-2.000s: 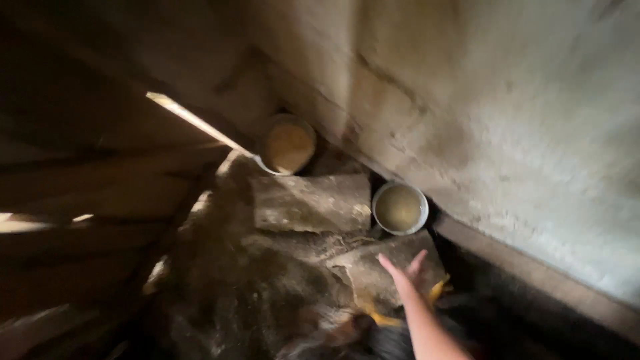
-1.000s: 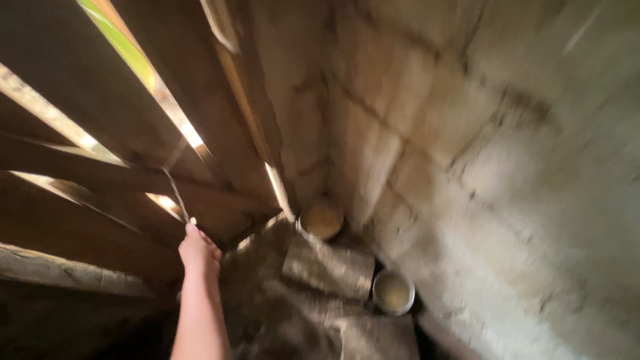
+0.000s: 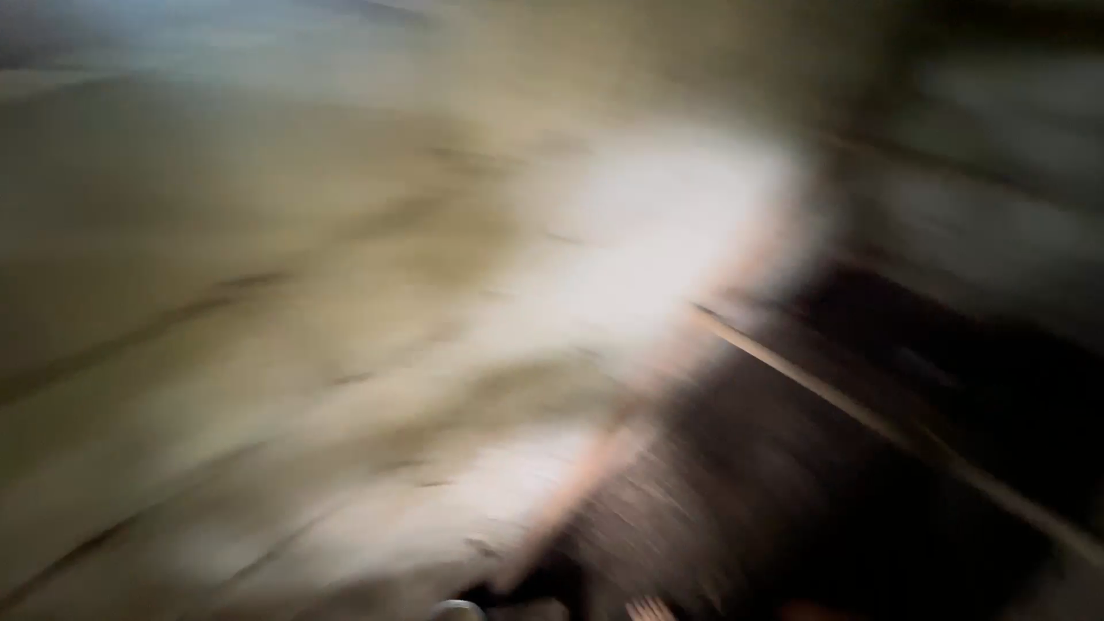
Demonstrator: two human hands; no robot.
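Observation:
The view is strongly blurred. At the bottom edge, a few fingertips of a hand (image 3: 651, 609) show; which of my hands they belong to, and whether they hold anything, I cannot tell. A dim reddish patch farther right along that edge is too blurred to name. Left of the fingertips, the pale rim of a round metal pot or bowl (image 3: 457, 607) peeks in, apart from them. Its contents are out of view.
A rough, light wall (image 3: 345, 345) fills the left and middle, with bright light on it. A long thin pole or stick (image 3: 819, 388) slants down to the right across a dark area. Brownish ground or boards blur below it.
The view has swung widely. One second ago my left hand was raised at the slatted wall, gripping a thin rod-like thing; two seconds ago my right hand was spread over a block beside a pot.

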